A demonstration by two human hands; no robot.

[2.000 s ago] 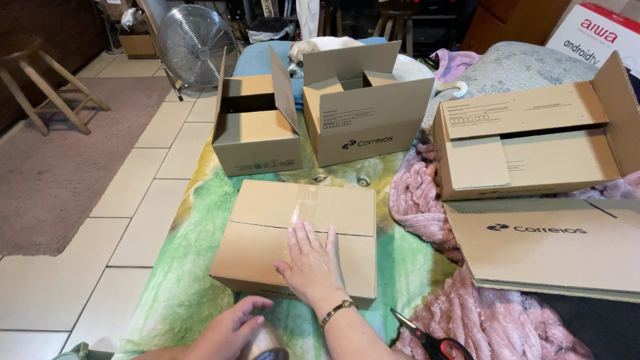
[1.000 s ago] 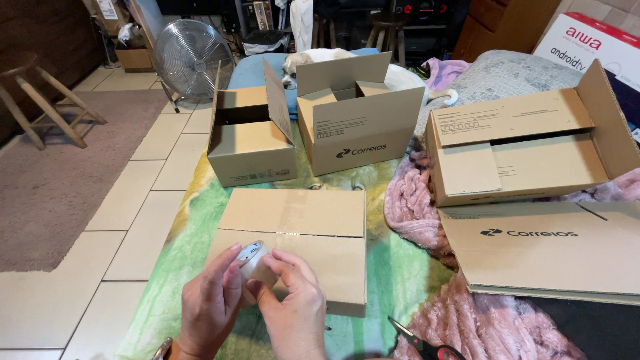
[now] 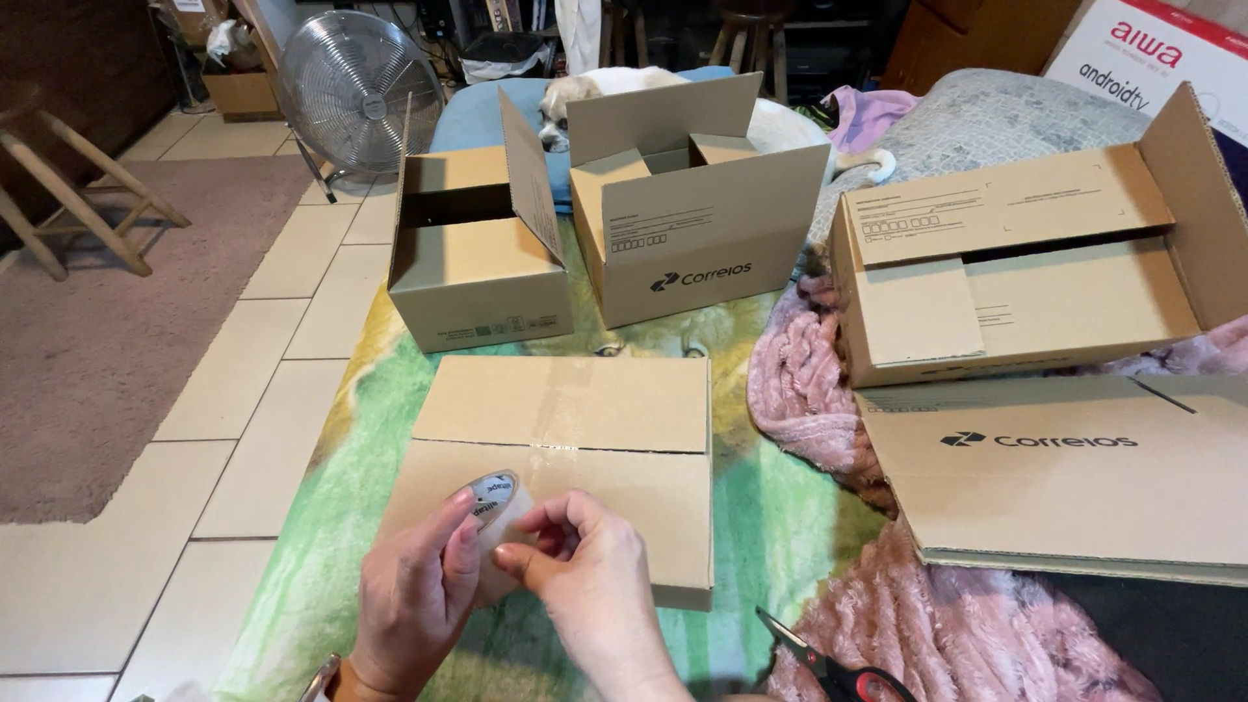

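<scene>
My left hand [image 3: 419,585] holds a roll of clear packing tape [image 3: 499,522] upright, its printed core facing up. The fingertips of my right hand [image 3: 585,570] pinch at the tape's right side. Both hands are over the near edge of a closed cardboard box [image 3: 624,497], which has a strip of clear tape [image 3: 564,405] across its centre seam. A pair of scissors [image 3: 829,668] with red and black handles lies to the right of my right hand, its blades a little apart.
Two open cardboard boxes [image 3: 487,302] [image 3: 717,244] stand behind the closed one. At right are another open box [image 3: 1063,302] and a flat folded carton [image 3: 1063,487] on a pink fluffy blanket [image 3: 907,614]. A dog [image 3: 575,93] lies at the back; a fan [image 3: 361,93] stands at left.
Two seconds ago my right hand lay flat on the closed box and my left was near its front edge. Both hands are now together at the tape roll.
</scene>
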